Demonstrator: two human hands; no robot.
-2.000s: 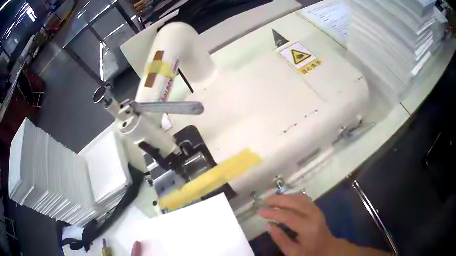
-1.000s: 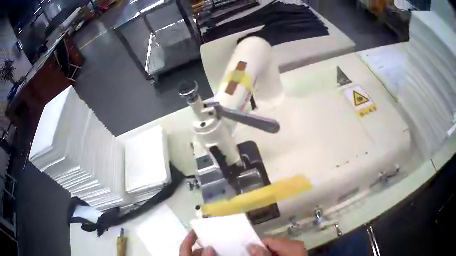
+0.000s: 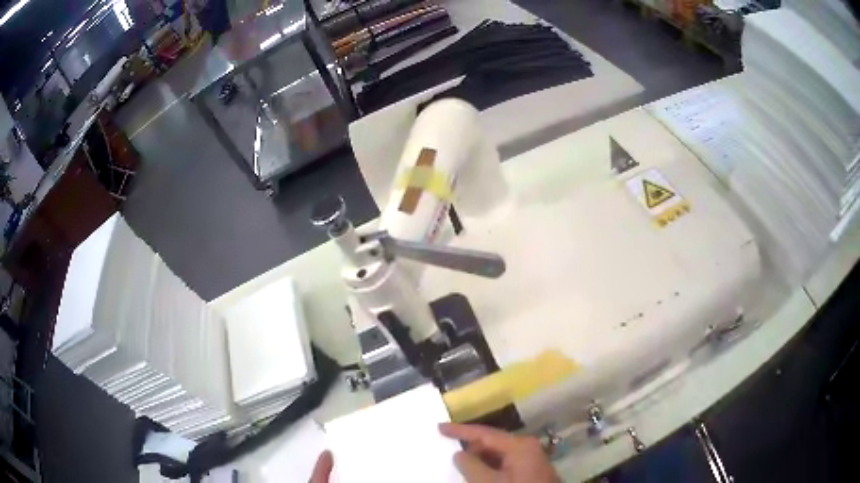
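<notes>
A white sheet [image 3: 391, 441] lies at the front of the cream machine, its far edge at the metal feed area [image 3: 391, 373] and beside the yellow strip [image 3: 514, 385]. My right hand [image 3: 500, 455] holds the sheet's right edge between thumb and fingers. My left hand [image 3: 322, 467] shows only as a fingertip at the sheet's left edge, cut off by the picture's bottom. The grey presser lever [image 3: 448, 255] angles right from the upright post. Another white sheet [image 3: 294, 455] lies on the table at the left, partly covered.
A tall white stack [image 3: 141, 330] and a lower pile [image 3: 269, 344] stand at left, with a black strip [image 3: 273, 415] around their base. Another tall stack [image 3: 802, 123] stands at right. Behind are a metal trolley [image 3: 273, 123] and a table with black strips [image 3: 500, 61].
The view has shifted. The sheet, held low before the machine a second ago, is now up against the feed area. My left hand has dropped mostly out of the picture.
</notes>
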